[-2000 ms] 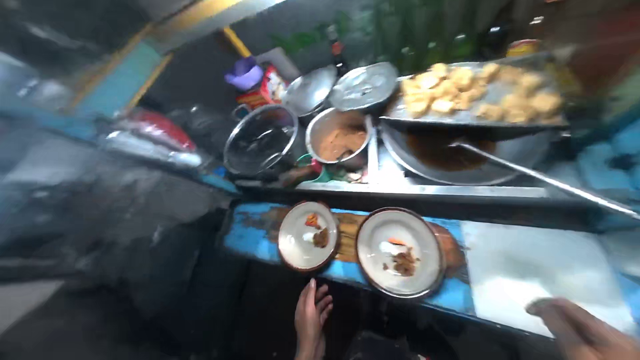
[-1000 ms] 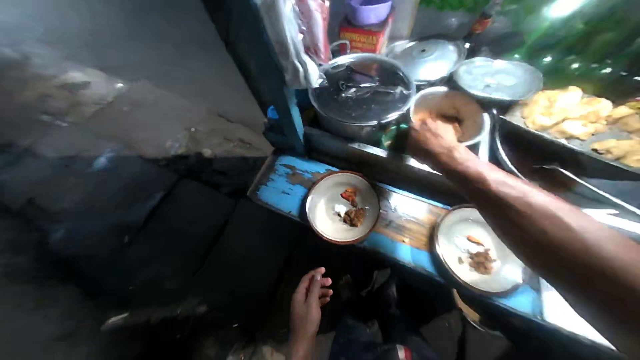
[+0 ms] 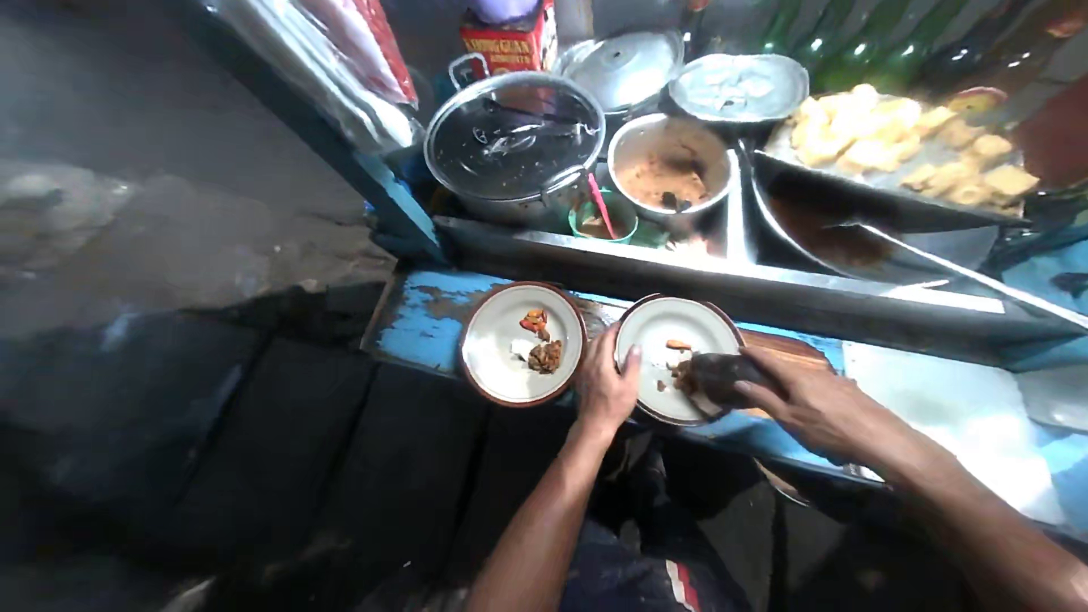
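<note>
Two brown-rimmed white plates stand on a narrow ledge of worn blue paint. My left hand grips the left rim of the right plate, thumb on top. In my right hand is a dark stone pestle; its end rests on the brown crumbled food in that plate, beside a small orange piece. The left plate, untouched, bears chopped red and orange chili, a small white lump and a brown crumbled lump.
Behind a raised metal edge stand a lidded pot, a pot of brown sauce, a green cup with a pink handle, a wok with a long ladle, and a tray of fried pieces. A white sheet lies right.
My right hand has come back from the sauce pot and now holds the pestle in the right plate. My left hand has moved from in front of the ledge to that plate's rim.
</note>
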